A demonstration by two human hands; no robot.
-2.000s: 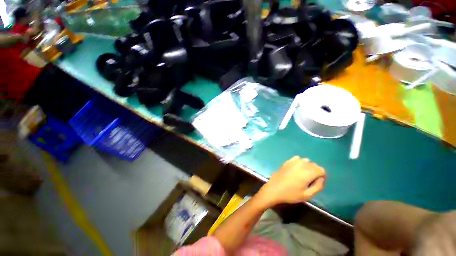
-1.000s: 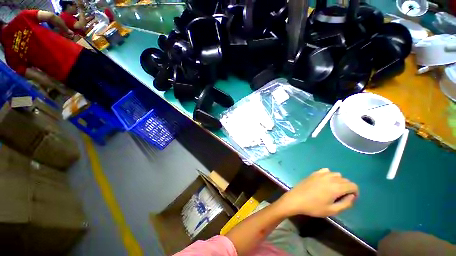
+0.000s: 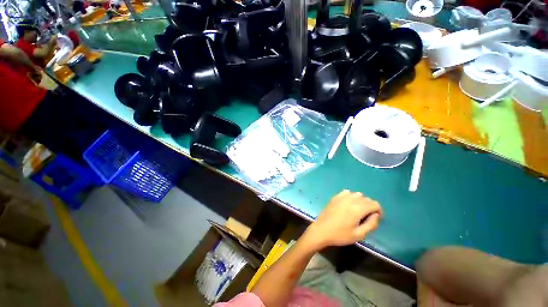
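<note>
A white round reel body with a dark centre hole lies on the green bench. Slim white arms stick out at its left and right sides. My left hand is at the bench's front edge, below the reel and not touching it. Its fingers are curled, and I cannot tell if anything is in them. My right forearm is at the lower right, blurred; the hand is cut off or not clear. A clear plastic bag of white parts lies left of the reel.
Glossy black plastic parts are piled behind the bag, around a metal post. More white reels lie at the back right on an orange-green board. Blue baskets and an open carton stand on the floor. People in red are at far left.
The view swung left, then back right. My left hand stays near the bench edge and the reel has not moved on the bench. My right forearm shows more than one second ago.
</note>
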